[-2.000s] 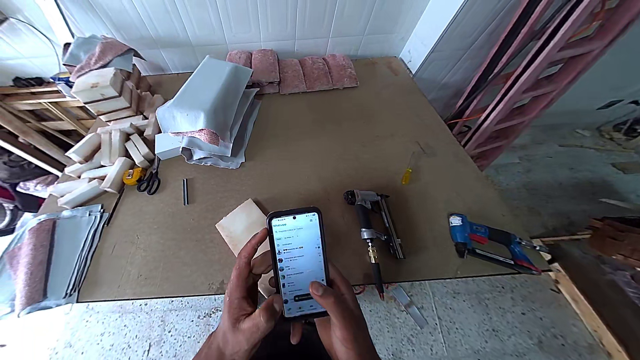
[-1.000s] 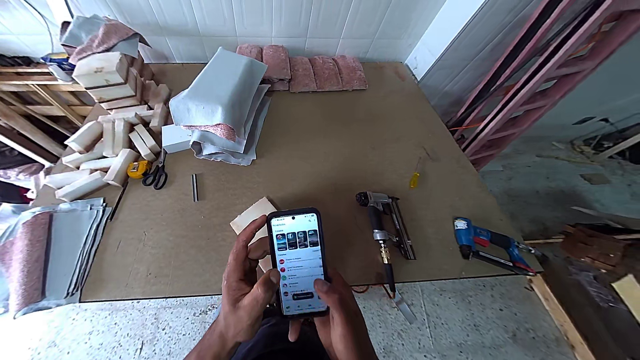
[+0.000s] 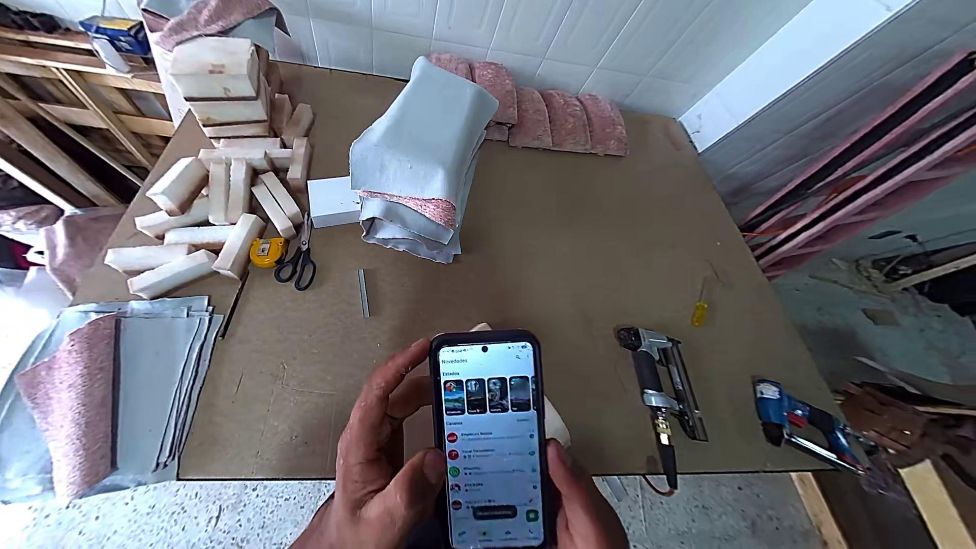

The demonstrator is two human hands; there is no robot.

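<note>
A smartphone (image 3: 492, 442) with a lit screen is held upright over the front edge of the worktable. My left hand (image 3: 389, 457) wraps its left side, thumb against the edge of the screen. My right hand (image 3: 579, 499) grips the lower right side. Behind the phone, a pale foam block (image 3: 558, 427) is mostly hidden. To the right lie a black and silver pneumatic stapler (image 3: 662, 381) with its hose fitting and a blue stapler (image 3: 804, 427). A yellow-handled screwdriver (image 3: 699, 313) lies beyond them. A strip of staples (image 3: 364, 293) is left of the phone.
Grey fabric (image 3: 427, 130) is draped in a stack at the back, beside pink padded pieces (image 3: 564, 122) along the wall. Foam blocks (image 3: 179, 273) pile up at left, with a yellow tape measure (image 3: 268, 252) and black scissors (image 3: 297, 263). Layered fabric sheets (image 3: 152, 381) overhang the left edge.
The phone's screen has gone from a list to a page with a row of pictures above a list. Both hands still hold the phone, which now covers more of the pale block.
</note>
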